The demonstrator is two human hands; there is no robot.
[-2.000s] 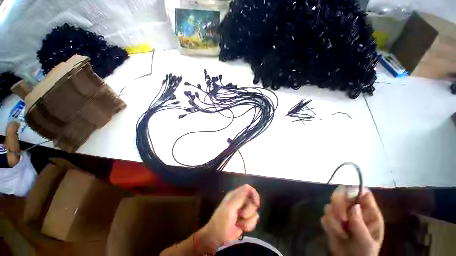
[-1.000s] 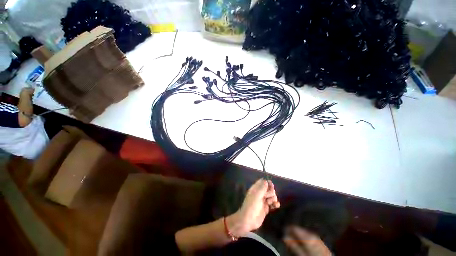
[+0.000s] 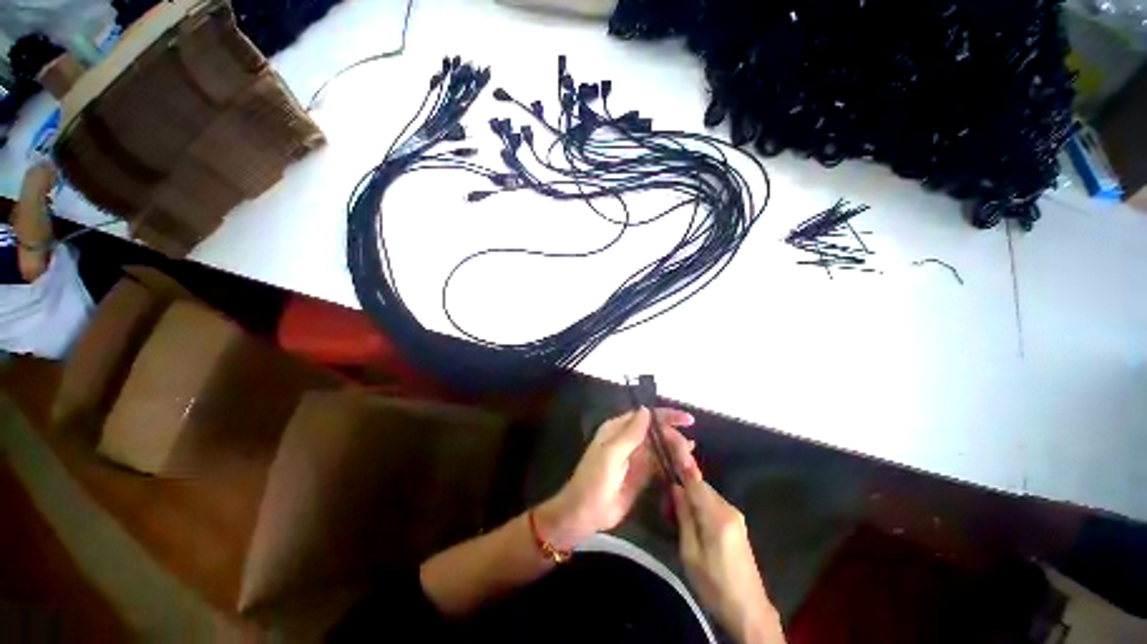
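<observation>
My left hand [image 3: 611, 471] holds a black cable [image 3: 663, 445] near its end, above my lap at the table's front edge. A small black connector [image 3: 647, 390] sticks up above my left fingers. My right hand [image 3: 717, 541] is close beside and grips the lower part of the same cable between its fingers. A curved hank of loose black cables [image 3: 726, 215] lies on the table, its connectors clustered at the far end. A scatter of short black twist ties [image 3: 831, 237] lies right of the hank.
A large black pile of finished bundles [image 3: 881, 78] is at the back right. A cardboard stack [image 3: 189, 126] stands at left on the white table [image 3: 906, 365]. Cardboard boxes [image 3: 365, 503] are below the table. A single stray tie [image 3: 940, 267] lies at right. A person's arm [image 3: 34, 220] shows at far left.
My right hand has come up to my left hand and now grips the cable. The connector now stands above my left fingers. The view has tilted downward.
</observation>
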